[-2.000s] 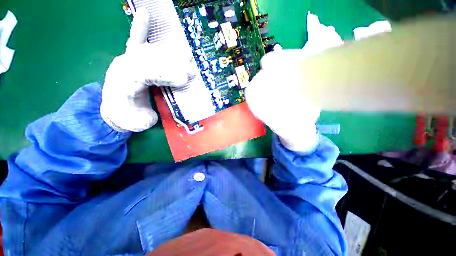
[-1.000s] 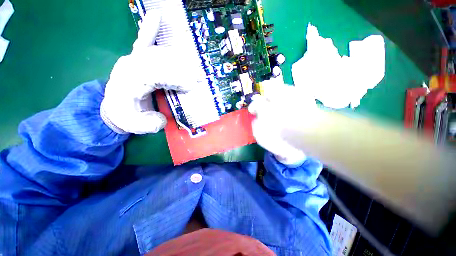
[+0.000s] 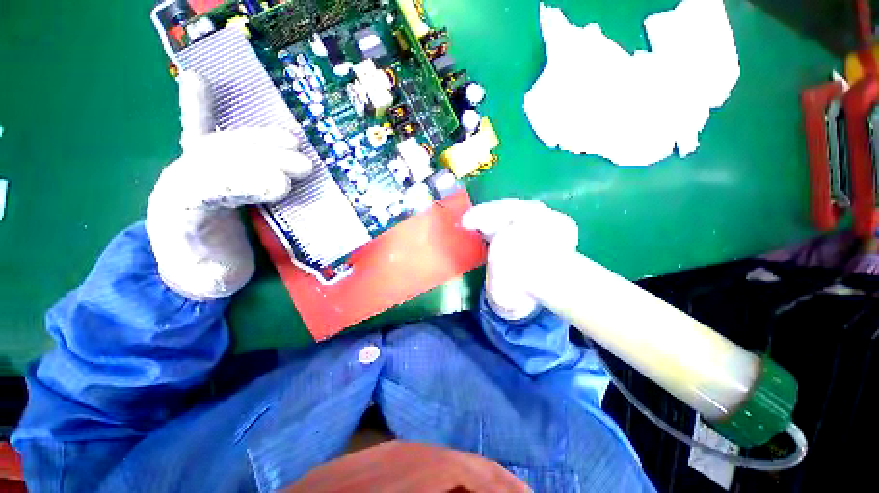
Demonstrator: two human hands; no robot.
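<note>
A green circuit board (image 3: 386, 125) crowded with parts lies tilted on a red foam pad (image 3: 395, 260). A silver finned heatsink (image 3: 279, 144) runs along its left edge. My left hand (image 3: 217, 183), in a white glove, rests on the heatsink with fingers across the fins. My right hand (image 3: 525, 246), gloved in white, holds a pale translucent glue cartridge (image 3: 655, 332) by its front end, beside the board's lower right corner. The cartridge's green cap (image 3: 766, 404) points down right. The nozzle tip cannot be made out.
A crumpled white cloth (image 3: 636, 87) lies on the green mat (image 3: 617, 202) at upper right. A thin clear hose (image 3: 665, 433) curves from the cap. Red-framed items (image 3: 839, 154) stand at the right edge. A yellow-wrapped block (image 3: 470, 149) sticks out from the board's right edge.
The board, pad and my left hand have shifted left and slightly down in view. The cartridge has swung down from level to slanting, and its green cap now shows.
</note>
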